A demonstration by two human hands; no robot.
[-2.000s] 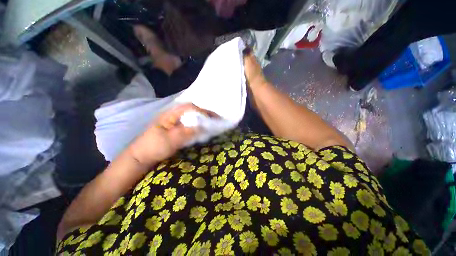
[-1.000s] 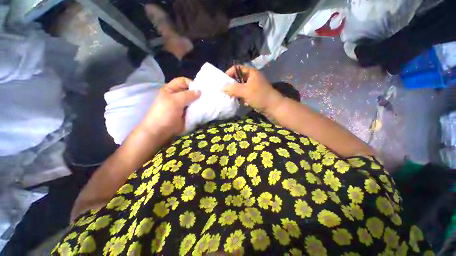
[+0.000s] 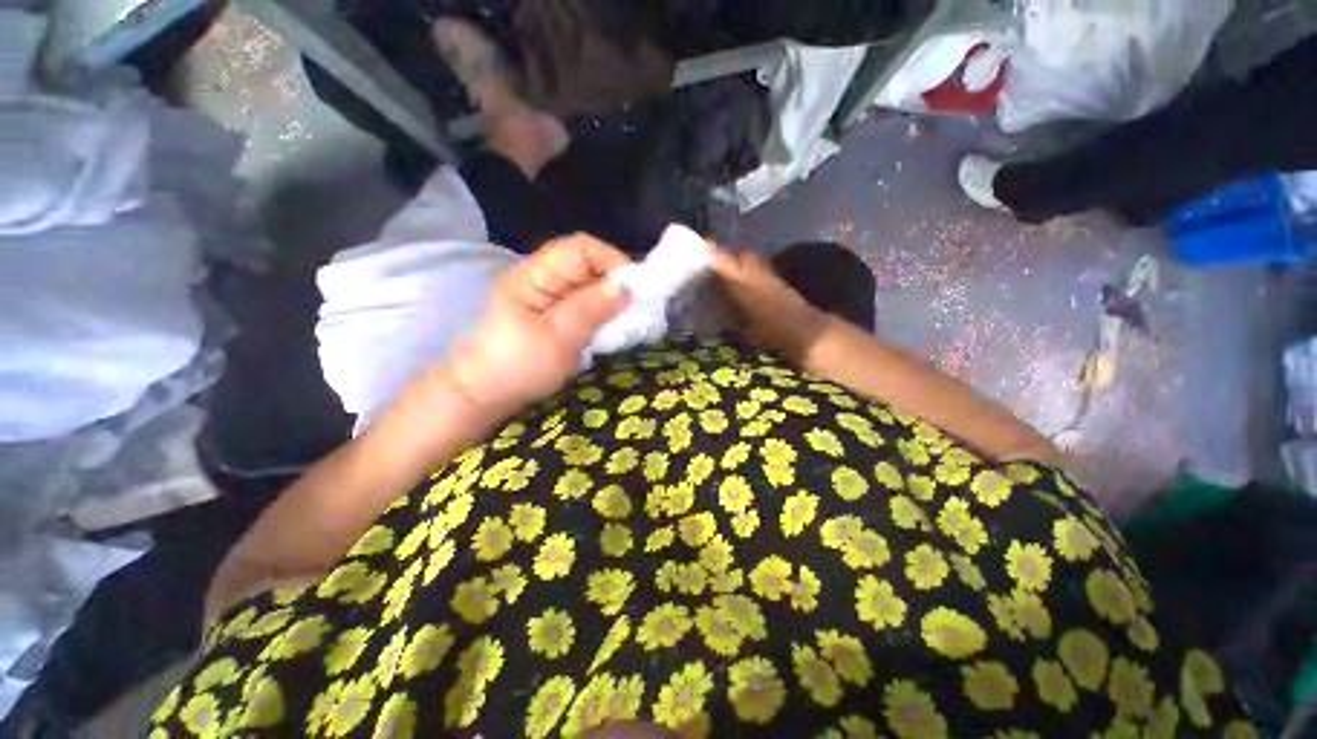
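Note:
A white garment [image 3: 412,311] lies over my lap, and its bunched band part [image 3: 653,293] is held between my two hands. My left hand [image 3: 542,321] grips the band from the picture's left, thumb on top. My right hand [image 3: 758,299] is at the band's other end; it is blurred and partly dark, and its fingertips touch the white cloth. I cannot make out any tool in it.
Stacked white garments [image 3: 87,318] are at the left. A metal table leg [image 3: 354,72] is at the upper left. A person in dark trousers [image 3: 1155,152] and a blue basket [image 3: 1239,224] are at the right. White bagged goods [image 3: 1105,65] lie at the top right.
The cloth was first stretched up high, then held flat between both hands; now it is bunched smaller and narrower. My right hand has come down and turned, and the dark tool seen earlier no longer shows.

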